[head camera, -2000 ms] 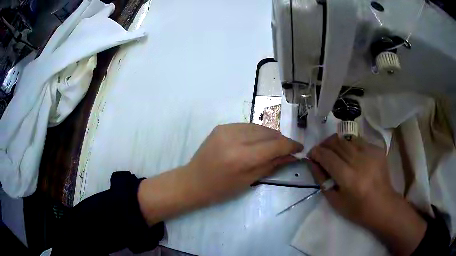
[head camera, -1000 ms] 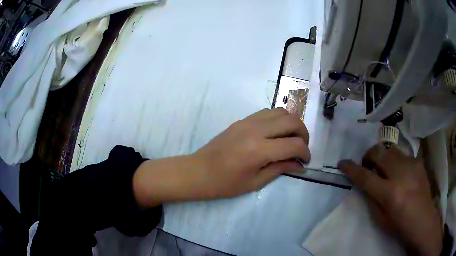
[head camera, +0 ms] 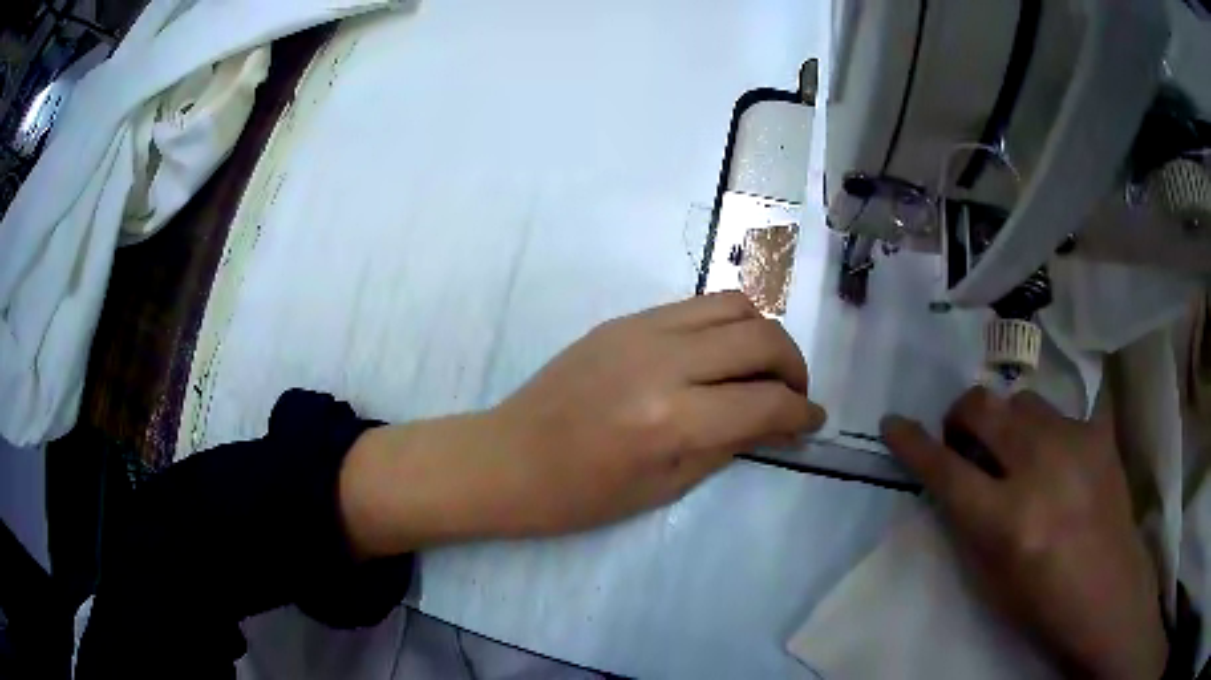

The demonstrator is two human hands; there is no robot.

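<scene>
A white cloth piece lies flat on the machine bed, running under the presser foot. My left hand holds the near left edge of the cloth, thumb and fingertips together at the front of the bed. My right hand is to the right, one fingertip pressing the cloth's near edge and the other fingers curled. A thin dark line shows between the two hands' fingertips; whether it is a tool tip or a fold is unclear. Whether my right palm holds anything is hidden.
The off-white machine head stands over the cloth, with a ribbed cream dial. The slide plate lies left of the cloth. Cream fabric hangs at the lower right. White cloth is heaped at far left.
Since two seconds ago, my hands have moved apart and the cloth is spread flatter between them. The tool spike beneath my right hand no longer shows there. The view has shifted.
</scene>
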